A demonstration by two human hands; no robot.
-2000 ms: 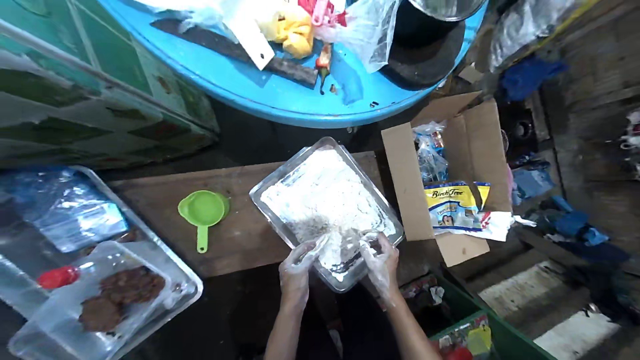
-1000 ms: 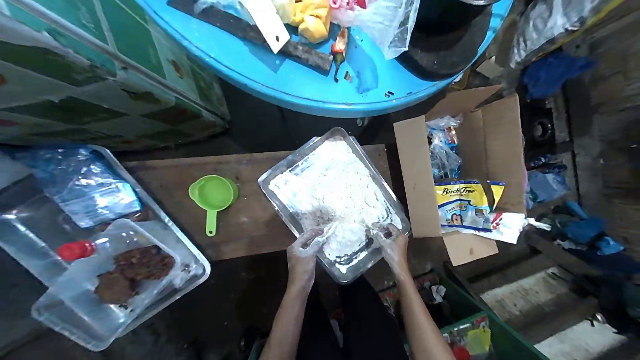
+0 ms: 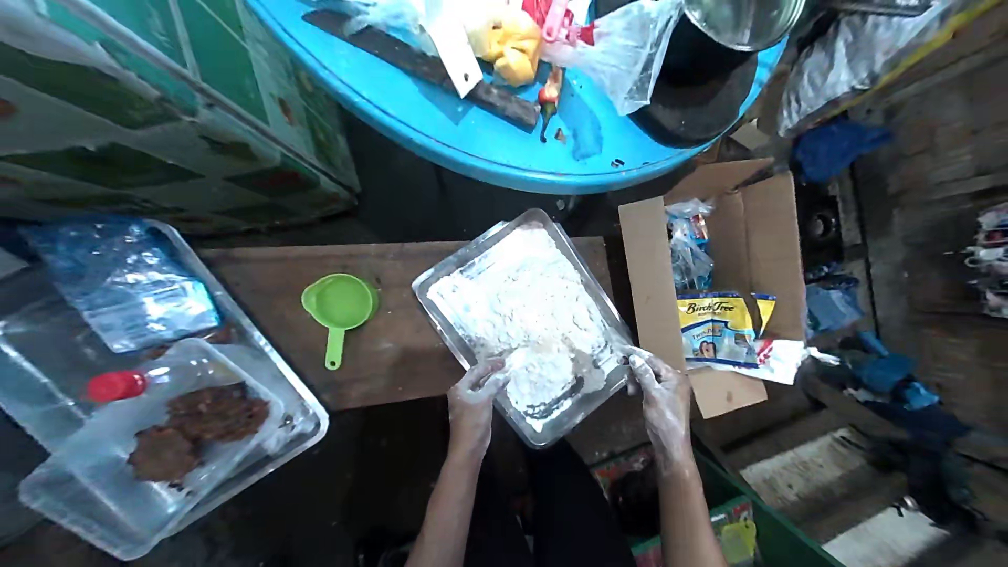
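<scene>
A rectangular metal tray [image 3: 441, 309] lies tilted on a wooden board, holding a wide bed of white powder [image 3: 524, 295]. Near its lower edge is a rounded, powder-coated lump [image 3: 542, 376]. My left hand [image 3: 476, 394], whitened with powder, is at the tray's lower left side, its fingertips beside the lump. At the lower right rim is my right hand [image 3: 657, 386], also coated, with its thumb and fingers close together; whether either hand grips anything cannot be told. A green plastic measuring scoop [image 3: 342, 302] lies on the board to the left.
The wooden board [image 3: 291, 268] runs under the tray. At left, a large metal tray [image 3: 311, 409] holds a plastic container [image 3: 142, 516] with brown patties [image 3: 213, 417]. A blue round table [image 3: 488, 169] stands ahead. On the right is an open cardboard box [image 3: 654, 268] with packets.
My right hand has moved from the powder to the tray's right rim. The lump near my left hand now shows more distinctly. The scoop has stayed on the board.
</scene>
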